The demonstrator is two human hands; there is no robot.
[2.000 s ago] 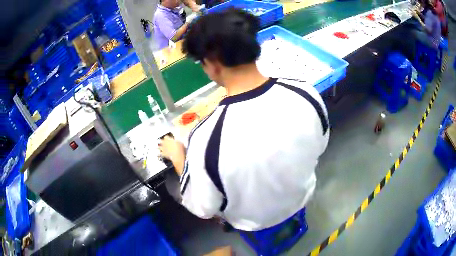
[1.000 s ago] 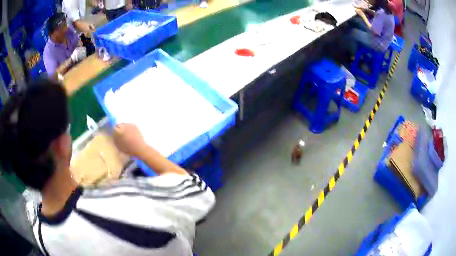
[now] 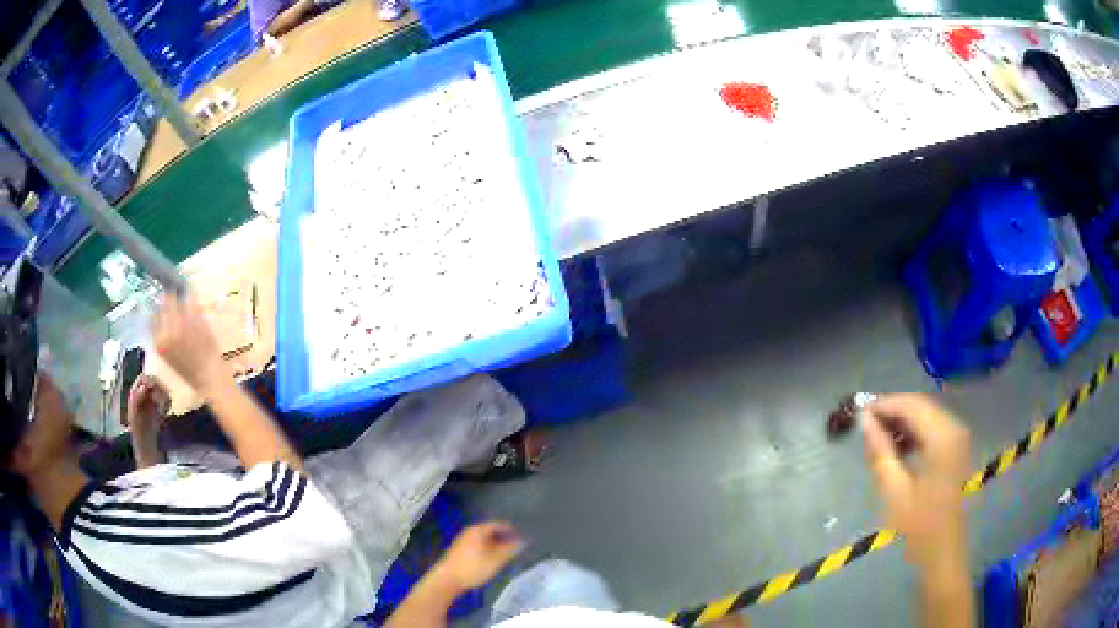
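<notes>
A blue tray [image 3: 551, 252] rests on the bench, covered with small white parts with dark and red specks. My left hand [image 3: 482, 555] is low in the picture, in front of the tray and not touching it; its fingers are curled and blurred. My right hand [image 3: 914, 456] is raised over the aisle at the right, thumb and fingertips close together. A small pale spot shows at its fingertips, beside a dark brown thing [image 3: 844, 417] on the floor; whether the hand holds anything is unclear.
A seated person in a white shirt [image 3: 209, 540] works at the bench at left, legs reaching under the tray. Red parts [image 3: 750, 101] lie on the bench top [image 3: 663, 147]. A blue stool [image 3: 1006, 233], yellow-black tape [image 3: 834, 564] and a floor tray [image 3: 1006, 589] are at right.
The view has swung and moved closer to the white-parts tray. Both my hands have come into the picture. The seated person's hand has left the tray's edge and is over the bench.
</notes>
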